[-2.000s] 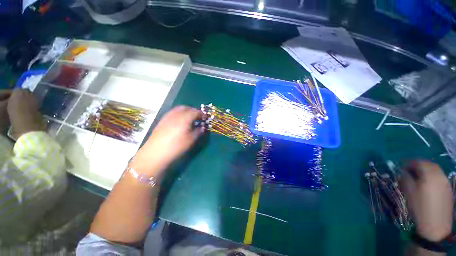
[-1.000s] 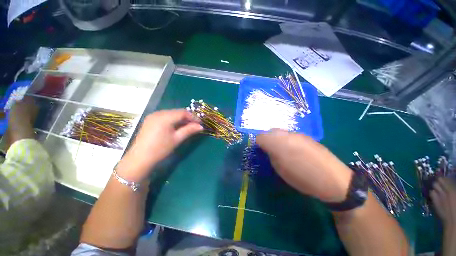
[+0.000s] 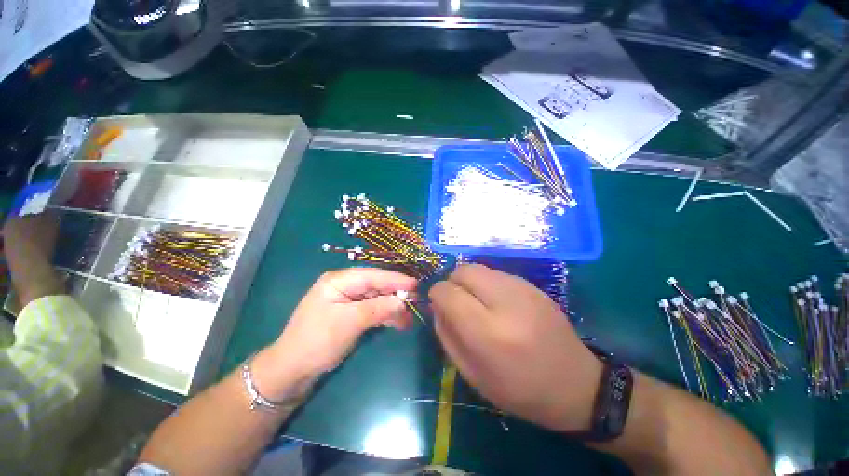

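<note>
My left hand [image 3: 346,321] pinches the small white connector [image 3: 402,295] of a wire harness with a short yellow lead. My right hand [image 3: 498,330] is just right of it, fingertips closed near the connector; a thin dark wire seems to run between the hands, its end hidden by the fingers. A heap of part-assembled harnesses [image 3: 386,232] with white ends lies above my hands. Dark blue loose wires [image 3: 557,279] lie below the blue tray [image 3: 596,209], mostly covered by my right hand. White pieces [image 3: 489,209] and a small bunch of leads [image 3: 542,167] lie in the tray.
The off-white compartment box [image 3: 265,228] at left holds yellow-red harnesses. A coworker's arm in a checked sleeve [image 3: 47,349] reaches over its left side. Finished harnesses [image 3: 726,339] lie at right, white sticks [image 3: 740,197] above them. Printed sheets [image 3: 596,88] lie behind the tray.
My right hand has come from the right-hand bunches over the dark wires to my left hand. My left hand has moved from the heap toward me with a connector. A hand at far right has left view.
</note>
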